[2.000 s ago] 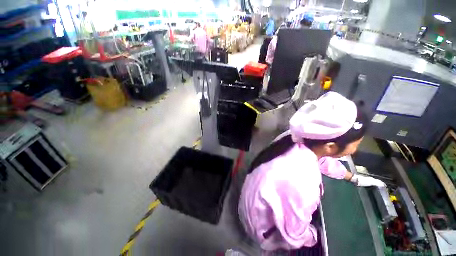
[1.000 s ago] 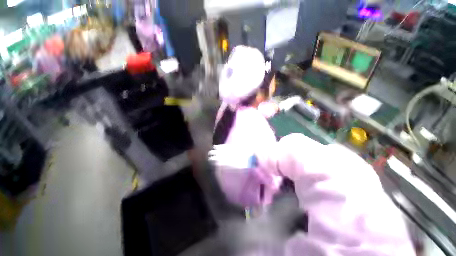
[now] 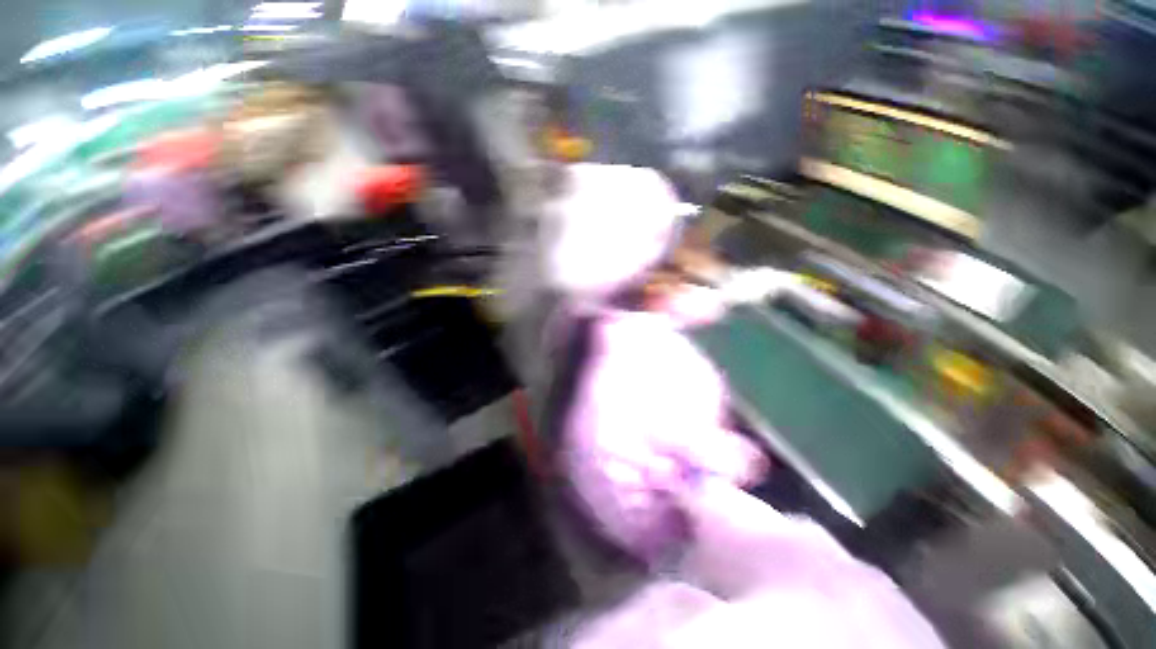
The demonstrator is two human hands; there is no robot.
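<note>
The frame is strongly blurred. A person in a pink smock and cap is at a green-surfaced work line, with an arm stretched toward blurred parts on it. A yellow part and dark red parts show along the line. A large pink sleeve or smock part enters from the bottom edge and overlaps the person's lower back; I cannot tell whose it is. Neither of my hands can be made out.
A black open tote stands on the grey floor at lower left. Black boxes stand behind it, with a red item above. A monitor with a green image is at upper right.
The view has swung right and closer to the line since the first frame. The large pink sleeve has dropped lower since the second frame, and the white-gloved hand near the person's back no longer shows.
</note>
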